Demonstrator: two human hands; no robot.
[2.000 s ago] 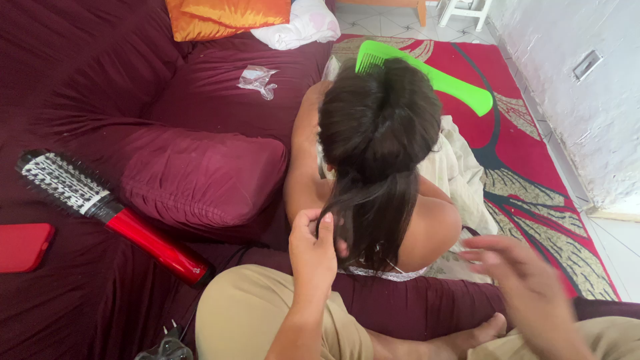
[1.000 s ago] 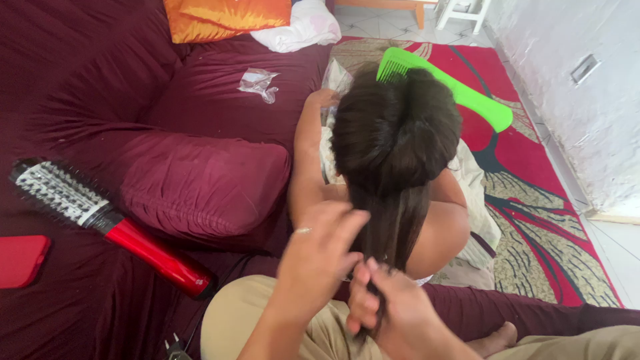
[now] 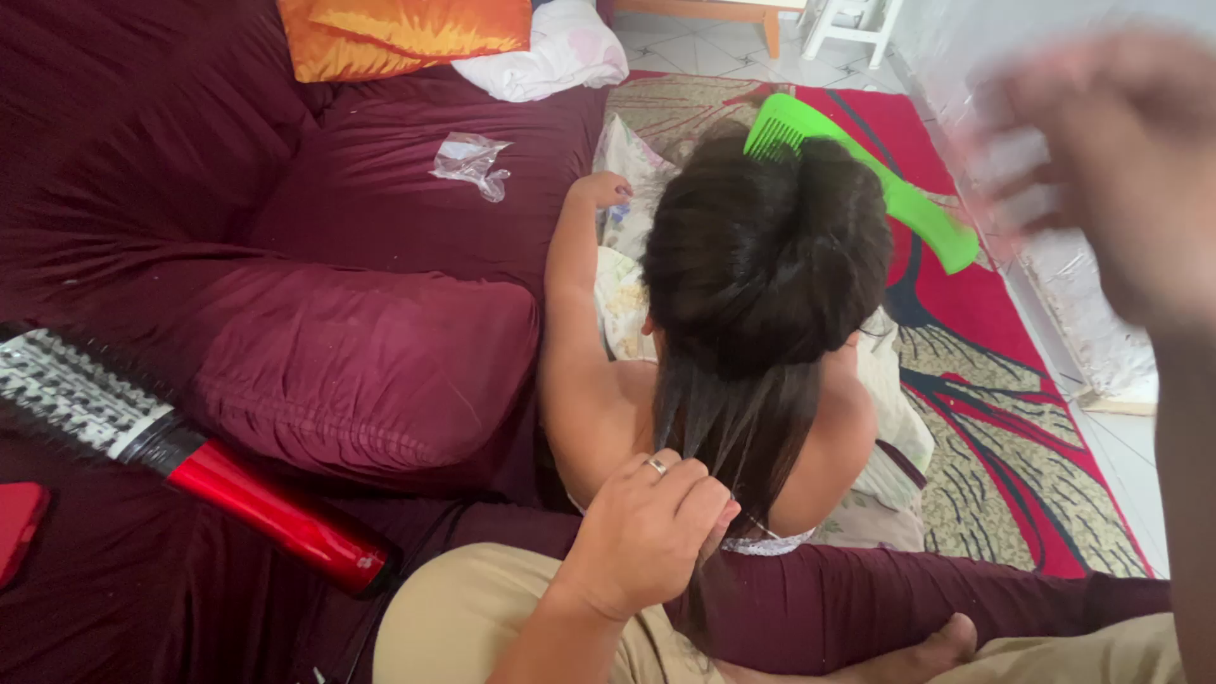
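Note:
A seated person's long dark hair (image 3: 769, 256) is gathered up at the crown, with a lower part hanging down the back. My left hand (image 3: 655, 527), with a ring on one finger, is closed around a section of the hanging hair at the left side of the back. Raised at the upper right is my right hand (image 3: 1092, 161), blurred, its fingers apart and nothing seen in it. A large green comb (image 3: 888, 185) is stuck by its teeth in the top of the hair, its handle pointing right.
A red and black round hot-air brush (image 3: 275, 513) lies on the maroon sofa (image 3: 380, 370) at left, near a red object (image 3: 17, 527). A clear plastic bag (image 3: 470, 163), an orange cushion (image 3: 404, 38) and a white cloth (image 3: 546, 52) lie farther back. A patterned rug (image 3: 997, 427) covers the floor.
A second ago both my hands were together at the hanging hair. My right hand has since moved up and to the right, away from it, while my left hand grips a section.

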